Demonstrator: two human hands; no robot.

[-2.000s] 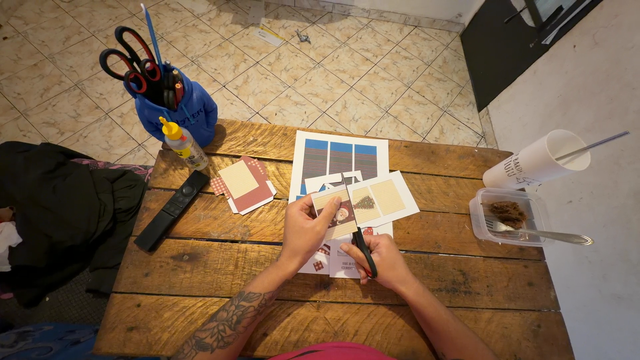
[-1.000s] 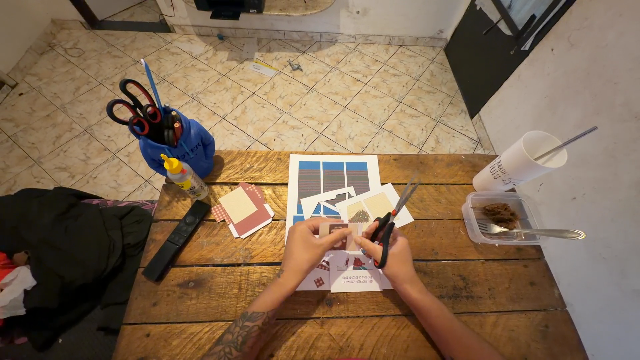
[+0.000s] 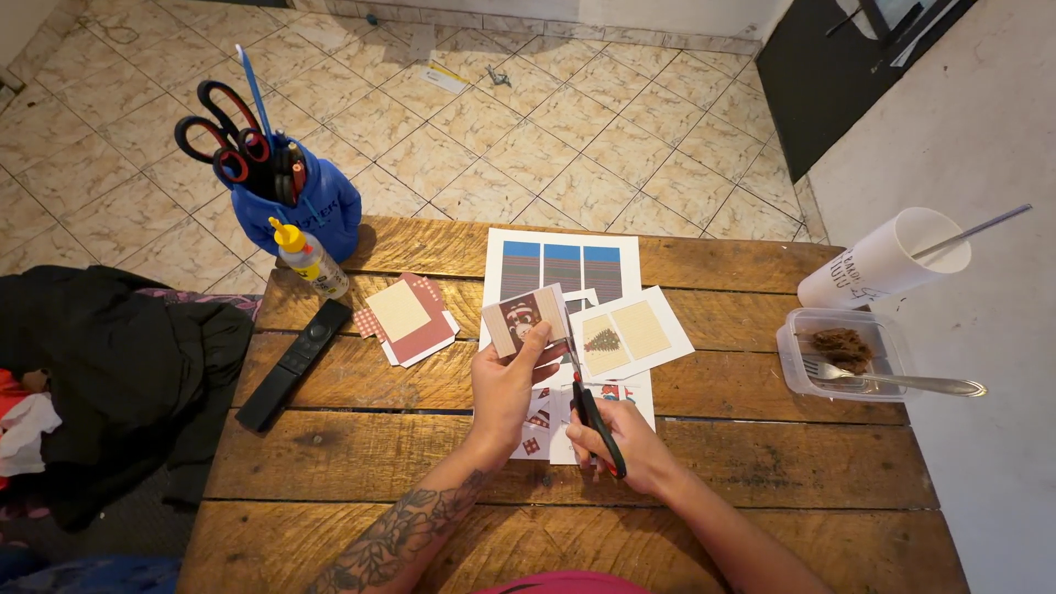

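My left hand (image 3: 513, 384) holds up a small printed paper card (image 3: 521, 320) with a brown cartoon animal on it. Black and red scissors (image 3: 596, 417) are in my right hand (image 3: 619, 441), their blades pointing up along the card's right edge. Right beside them lies a white sheet with two cream panels (image 3: 635, 332), one bearing a Christmas tree. Beneath are a sheet with blue and striped panels (image 3: 563, 256) and more printed papers (image 3: 535, 433), partly hidden by my hands. A cream card on red cut-out paper (image 3: 406, 318) lies to the left.
At the left of the wooden table (image 3: 371, 462) are a black remote control (image 3: 294, 363), a glue bottle (image 3: 312, 262) and a blue hoodie-shaped holder (image 3: 301, 206) with scissors and pens. At the right stand a white cup (image 3: 879, 257) and a plastic container (image 3: 796, 363) with brown food and a fork.
The piece with the cartoon animal is now lifted and turned to face me in my left hand. The scissors have moved from the right of the card to its edge, blades more upright.
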